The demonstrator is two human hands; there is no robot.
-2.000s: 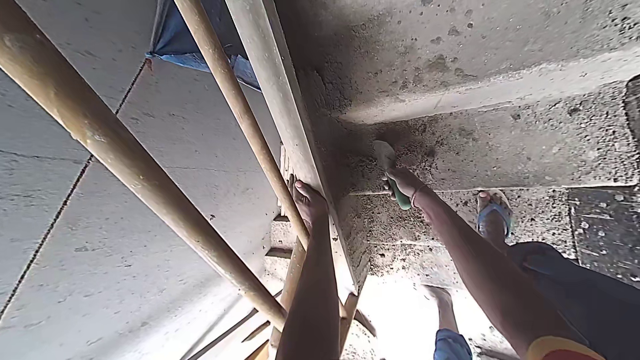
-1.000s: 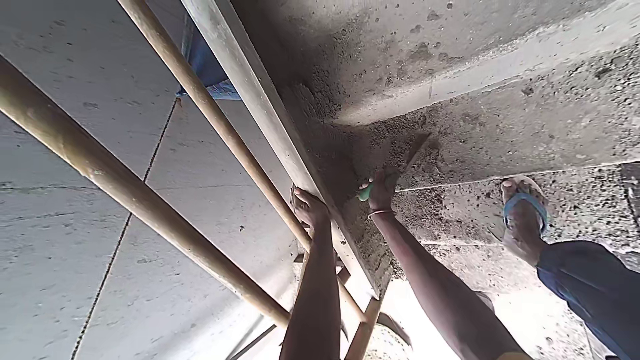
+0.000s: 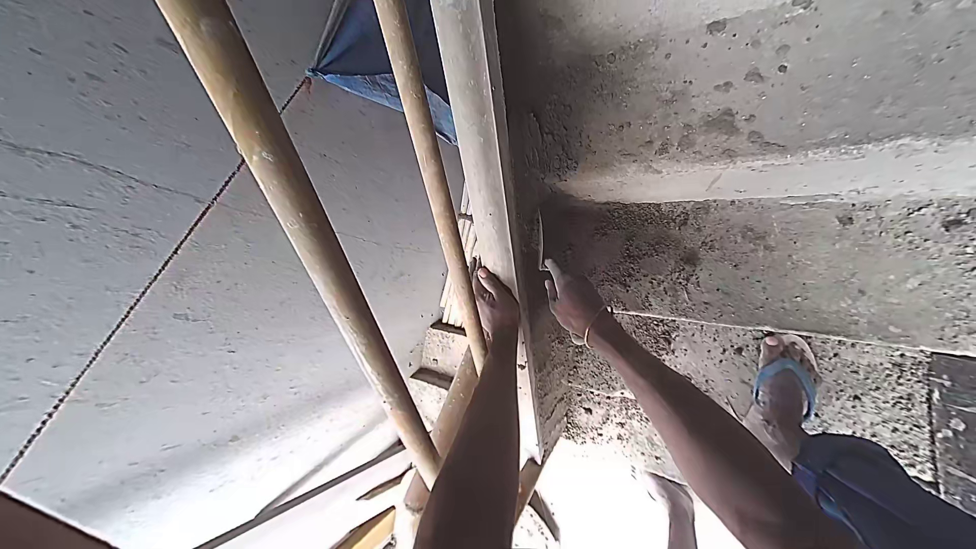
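My left hand point(image 3: 497, 303) rests on the long pale board or beam edge point(image 3: 480, 137) beside the stair, close to a thin bamboo pole point(image 3: 427, 152). My right hand point(image 3: 573, 303) is closed around a tool whose handle the fingers hide. The tool's thin blade point(image 3: 541, 235), seen edge-on like a trowel's, lies against the inner side of the beam, by the corner of a rough concrete step point(image 3: 732, 252). A bracelet circles my right wrist.
A thick bamboo pole point(image 3: 305, 206) slants at the left, before a grey wall point(image 3: 137, 252) crossed by a rope point(image 3: 145, 296). Blue cloth point(image 3: 389, 80) hangs behind the poles. A foot in a blue-strapped sandal point(image 3: 785, 381) stands on a lower step. Bright light floods the bottom.
My right hand has turned the tool: its blade pointed away over the step one second ago and now lies along the beam's side. My left hand stays at the beam.
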